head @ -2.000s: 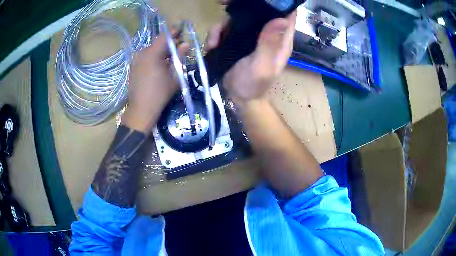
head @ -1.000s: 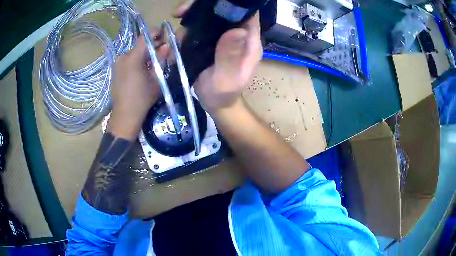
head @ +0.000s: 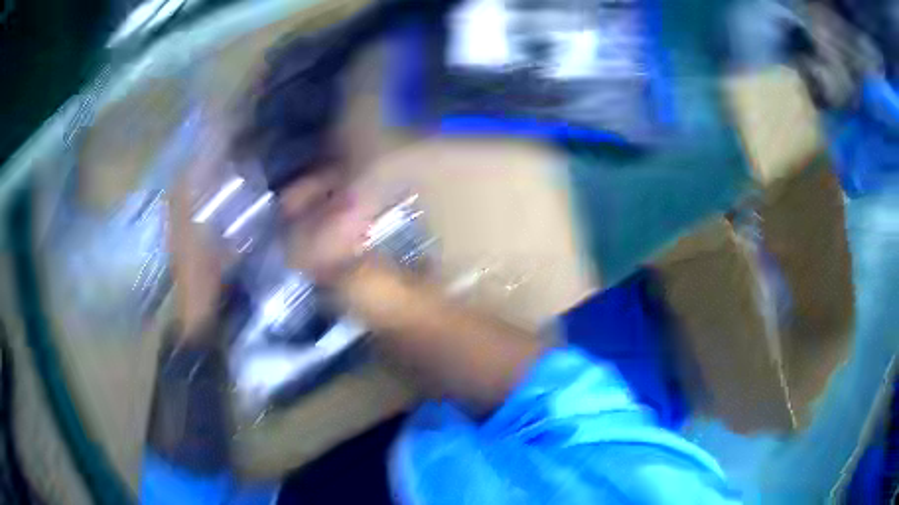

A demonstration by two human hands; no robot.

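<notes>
The view is strongly blurred. My right hand (head: 330, 222) is over the work in front of me, closed around the lower part of the dark electric screwdriver (head: 296, 108). My left hand (head: 194, 242) is a smeared shape to its left; its fingers and what they hold cannot be made out. The white jig (head: 261, 373) shows below the hands, with a dark round housing (head: 311, 306) on it, partly hidden. Bright streaks of clear cable (head: 235, 207) lie between the hands. The cable coil (head: 108, 242) is a pale smear at the left.
Brown cardboard (head: 503, 202) lies under the work. A blue-rimmed tray (head: 537, 128) with a silver-and-black device stands at the top, on the green surface (head: 651, 197). An open brown carton (head: 808, 256) is at the right, with a blue bin (head: 626, 330) beside it.
The whole view has shifted and blurred; the bench things sit further left in the picture. My right hand and the screwdriver are lower and further left in the picture.
</notes>
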